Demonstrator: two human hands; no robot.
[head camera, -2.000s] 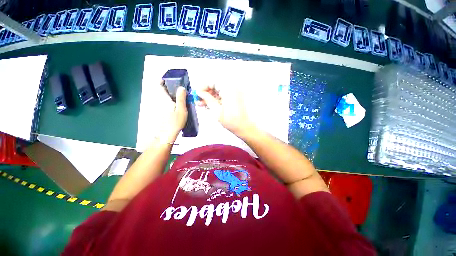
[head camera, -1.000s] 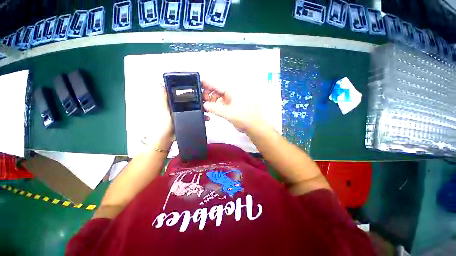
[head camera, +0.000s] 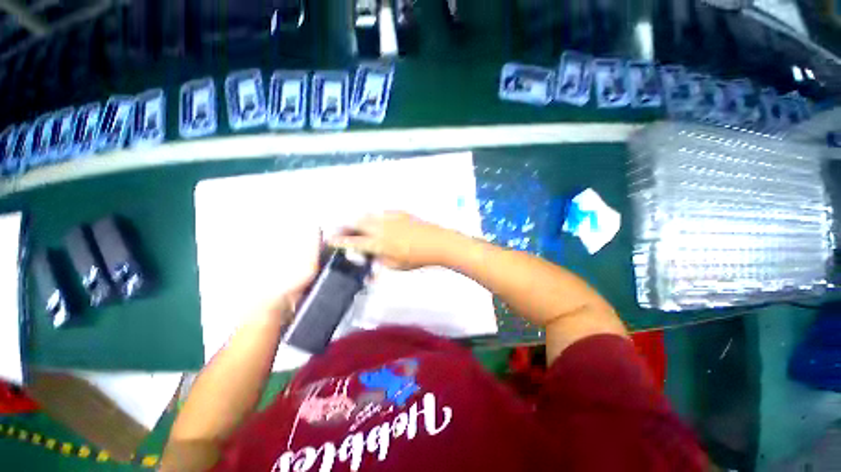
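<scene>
A long dark grey-black housing (head camera: 325, 306) is held tilted over the near part of the white work mat (head camera: 249, 221). My left hand (head camera: 297, 293) grips it along its left side, partly hidden behind it. My right hand (head camera: 387, 241) is at the housing's far end, its fingers touching or just over the window end. The picture is blurred, so I cannot tell whether the right fingers pinch a small part or film.
Several dark housings (head camera: 112, 255) lie at the left. Panel frames (head camera: 288, 98) stand along the conveyor beyond the pale edge strip (head camera: 424, 141). Blue film scraps (head camera: 521, 210), a white wipe with a blue patch (head camera: 595, 221) and stacked blister trays (head camera: 738, 221) are at the right.
The housing has turned from upright to slanted, its window end now to the upper right. My right hand has moved from its right side onto that end. The view has shifted.
</scene>
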